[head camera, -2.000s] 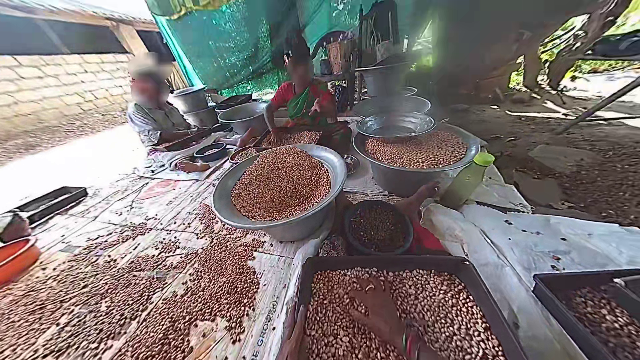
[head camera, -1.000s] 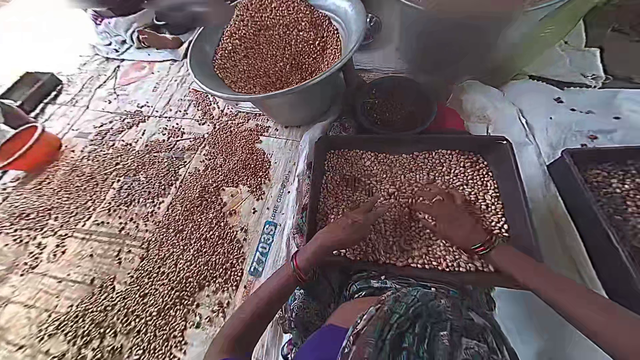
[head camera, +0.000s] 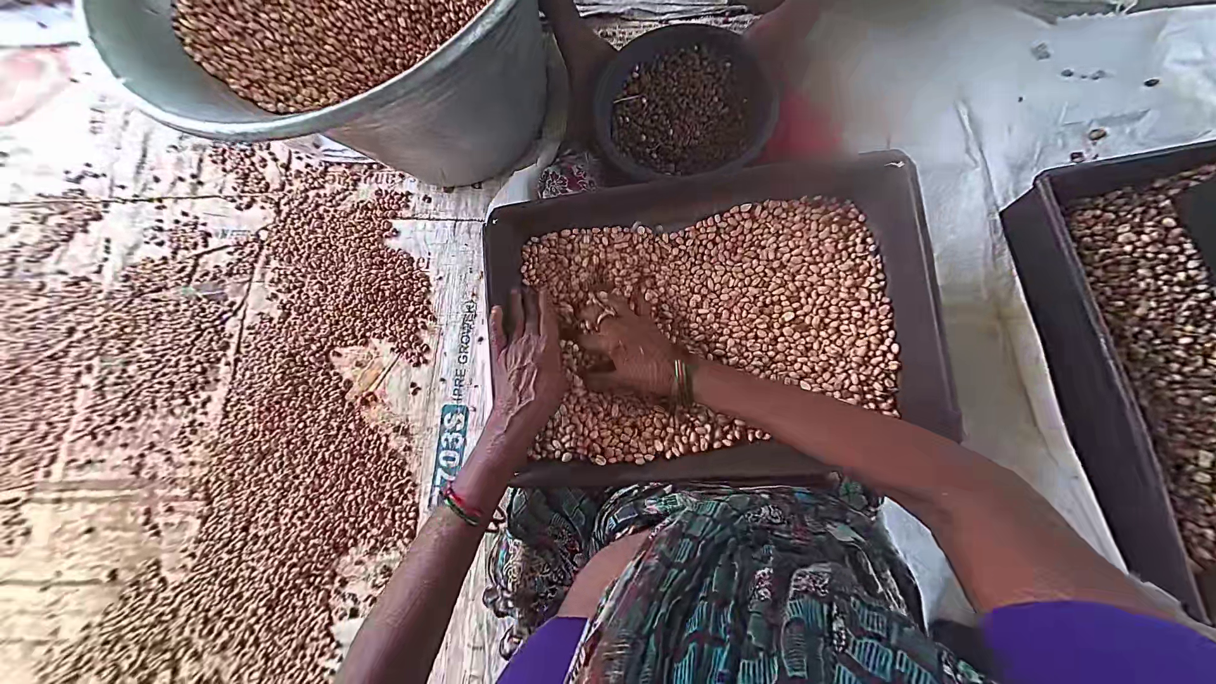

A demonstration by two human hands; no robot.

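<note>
A dark rectangular tray [head camera: 926, 313] lies at my lap, filled with light brown beans or nuts [head camera: 779, 294]. My left hand [head camera: 527, 366] rests on the tray's left edge, fingers extended and slightly apart, touching the beans beside it. Just to its right, my right hand [head camera: 632, 351] presses into the beans with spread, bent fingers; some fingertips are hidden among them. Neither hand visibly grips anything. Beyond the tray's far edge stands a round dark bowl [head camera: 608, 119] of darker, smaller pieces.
A large metal basin [head camera: 456, 114] heaped with brown beans stands at the upper left. Loose beans [head camera: 313, 380] cover the printed sheets on the left. Another dark tray [head camera: 1069, 351] of beans is at the right, on a pale sheet [head camera: 988, 237]. Another person's hand [head camera: 579, 57] is by the bowl.
Both hands have shifted to the tray's left side; a second ago the right hand was nearer its middle. The view has tilted down strongly from two seconds ago.
</note>
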